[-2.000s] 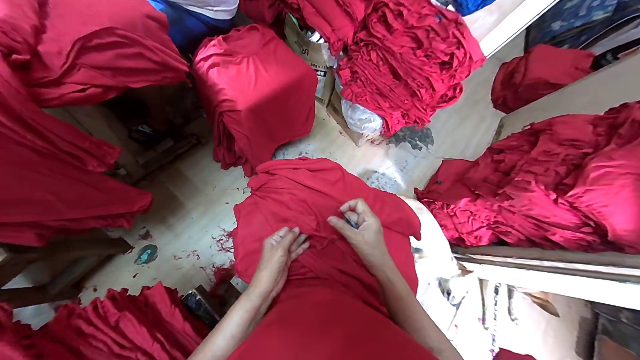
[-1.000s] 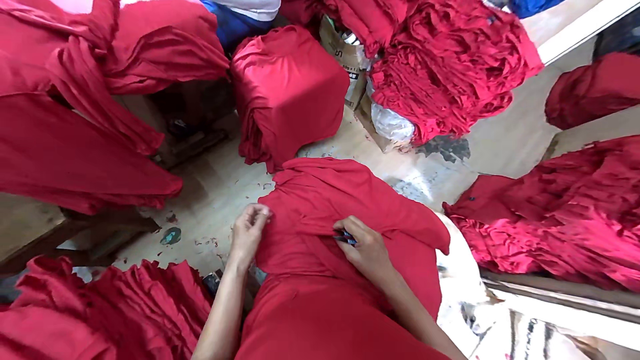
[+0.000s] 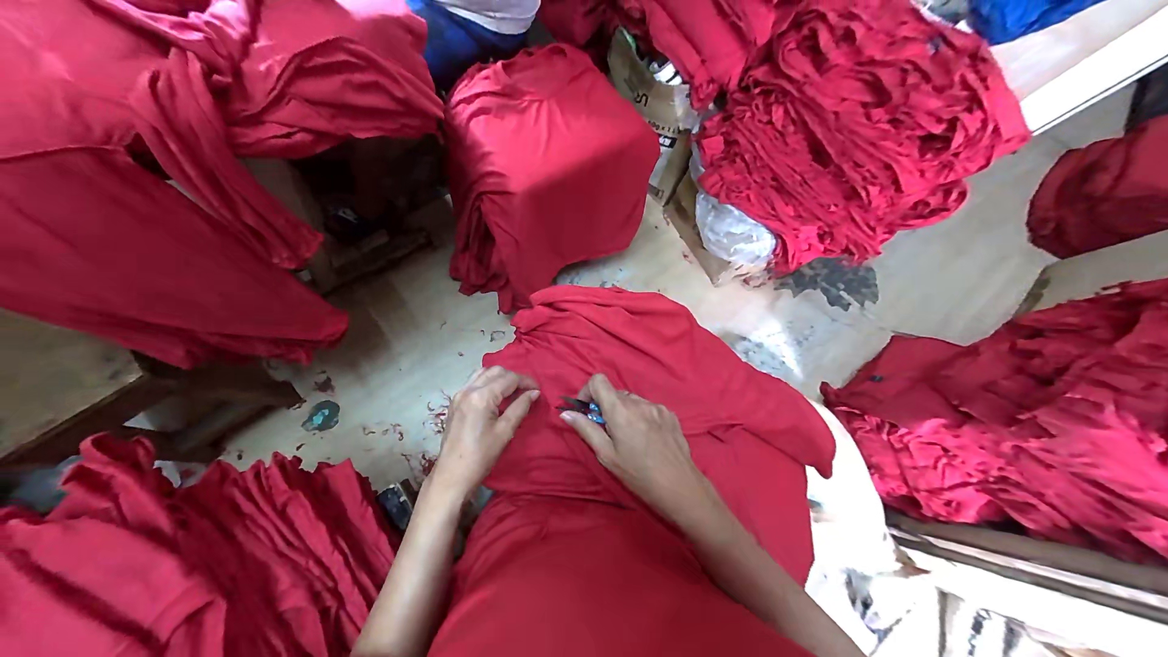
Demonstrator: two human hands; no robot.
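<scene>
Red fabric (image 3: 639,356) lies spread over my lap. My left hand (image 3: 479,415) is at its left edge, thumb and fingertips pinched together near the cloth. A small tool with dark pointed blades and a blue part, probably thread snips (image 3: 586,411), is held in my right hand (image 3: 639,438). Its blades point left toward my left fingertips, with a small gap between. The rest of the tool is hidden in my right palm.
A stool or block draped in red cloth (image 3: 557,164) stands ahead. Stacks of red fabric (image 3: 849,119) lie beyond it, at right (image 3: 1031,420) and at lower left (image 3: 201,547). A cardboard box (image 3: 652,100) and thread scraps are on the floor (image 3: 401,347).
Two seconds ago both hands were over the middle of the cloth; my left hand has since moved to its left edge. The tool has stayed in my right hand. The view has shifted.
</scene>
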